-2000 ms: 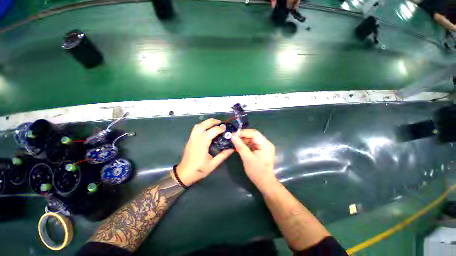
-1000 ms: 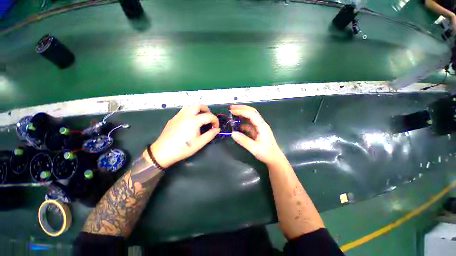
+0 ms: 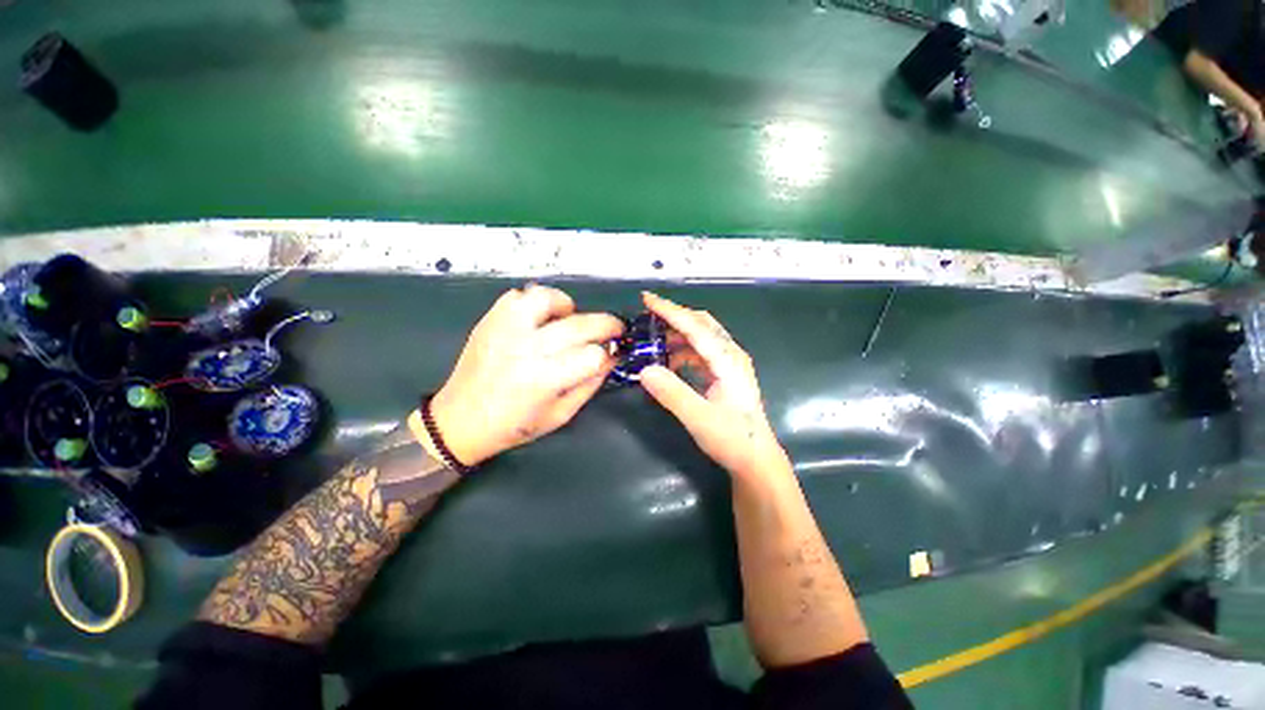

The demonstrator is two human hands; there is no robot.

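A black housing [image 3: 640, 352] is held between both hands over the dark green mat, its round end towards me, with a bluish shine at its edge. My left hand [image 3: 534, 368] grips it from the left, its fingers at the rim. My right hand [image 3: 712, 377] holds it from the right, thumb below and fingers above. The fingers hide much of the housing, and I cannot make out a circuit board or wires in it.
Black housings with green-capped parts and blue circuit boards [image 3: 276, 419] cluster at left, above a tape roll [image 3: 95, 577]. A white rail [image 3: 555, 258] borders the green belt [image 3: 555, 139], which carries black units [image 3: 68, 83]. Dark units [image 3: 1125, 373] lie at right. A person's arm [image 3: 1221, 83] shows upper right.
The wires and small part that stood above the housing two seconds ago no longer show. Both hands have closed around its sides. The view has shifted, and the belt units sit further left.
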